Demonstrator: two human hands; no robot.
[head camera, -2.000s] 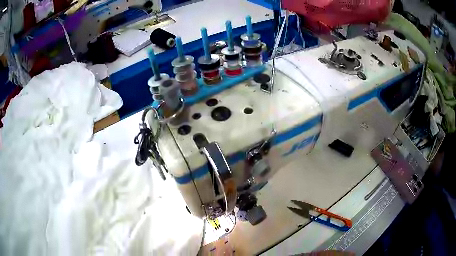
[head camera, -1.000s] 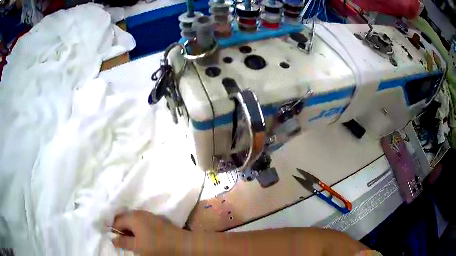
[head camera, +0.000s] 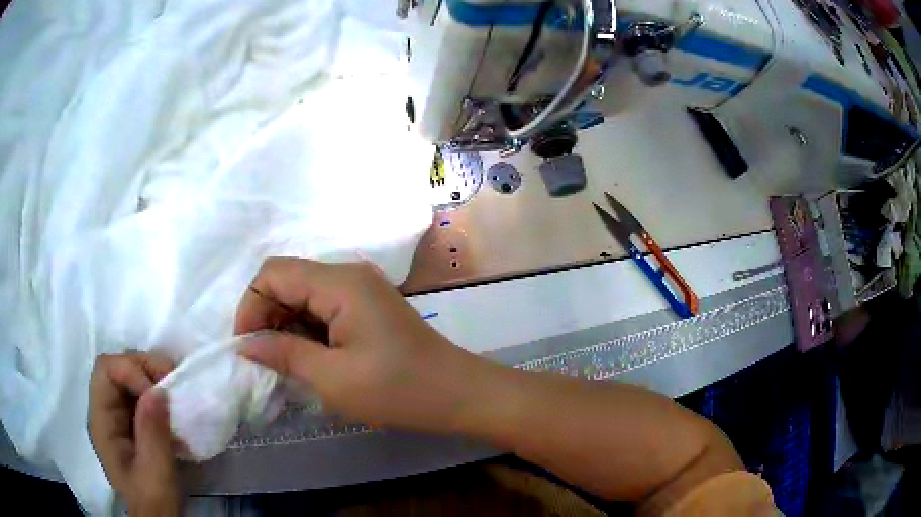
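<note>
White fabric (head camera: 202, 151) spreads in a large soft heap over the left side and down to the table's front edge. My left hand (head camera: 141, 424) is at the lower left, its thumb and fingers pinching a small bunched part of the fabric. My right hand (head camera: 323, 333) is close to its right, thumb and fingers pinching the same folded edge. A tiny dark thin line shows at the right fingertips; I cannot tell if it is a needle or thread. The bunched part hangs between the hands above the front edge.
The sewing machine (head camera: 646, 40) stands at the top, its lit needle plate (head camera: 456, 180) beside the fabric. Open thread snips (head camera: 651, 265), a black-handled tool (head camera: 719, 142), a ruler strip (head camera: 697, 321) and a purple-pink plate (head camera: 803, 273) lie to the right.
The view has tilted down, so the machine sits higher. My left hand has come into view. My right hand, at the fabric a second ago, now pinches its edge together with the left.
</note>
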